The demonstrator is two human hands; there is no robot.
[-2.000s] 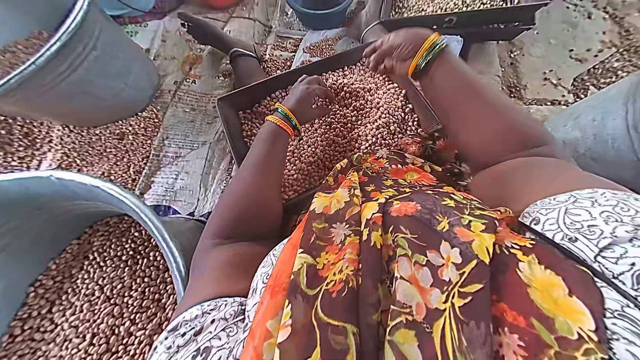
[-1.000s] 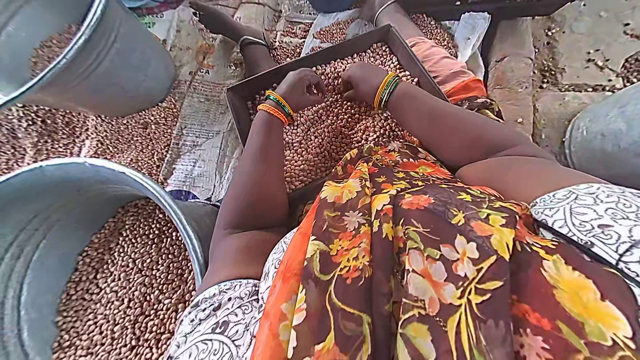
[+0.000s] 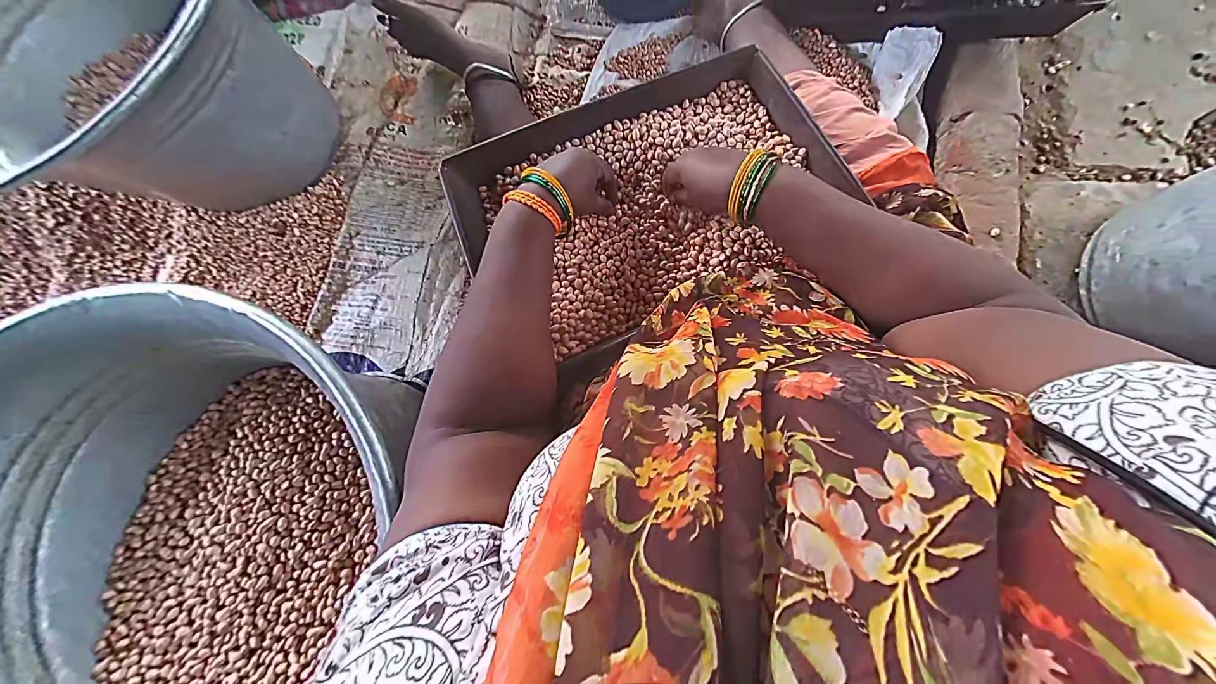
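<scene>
A dark rectangular tray [image 3: 608, 112] lies tilted between my outstretched legs, filled with small pinkish-brown nuts or beans [image 3: 608, 275]. My left hand [image 3: 584, 180], with orange, yellow and green bangles at the wrist, rests on them left of the tray's middle. Facing it from the right, a short gap away, is my right hand [image 3: 701, 180], wearing similar bangles. Both hands have curled fingers touching the heap; the fingertips are hidden, so whether they hold any is unclear.
A large metal bucket [image 3: 370, 418] of the same pieces stands at near left, another bucket [image 3: 256, 114] behind it. More pieces lie spread on sacking at left. A metal vessel [image 3: 1154, 266] stands at right; a second dark tray [image 3: 912, 21] is at the top.
My right hand has moved from the tray's far right edge in onto the heap. Both hands now lie closer to the view's middle, facing each other.
</scene>
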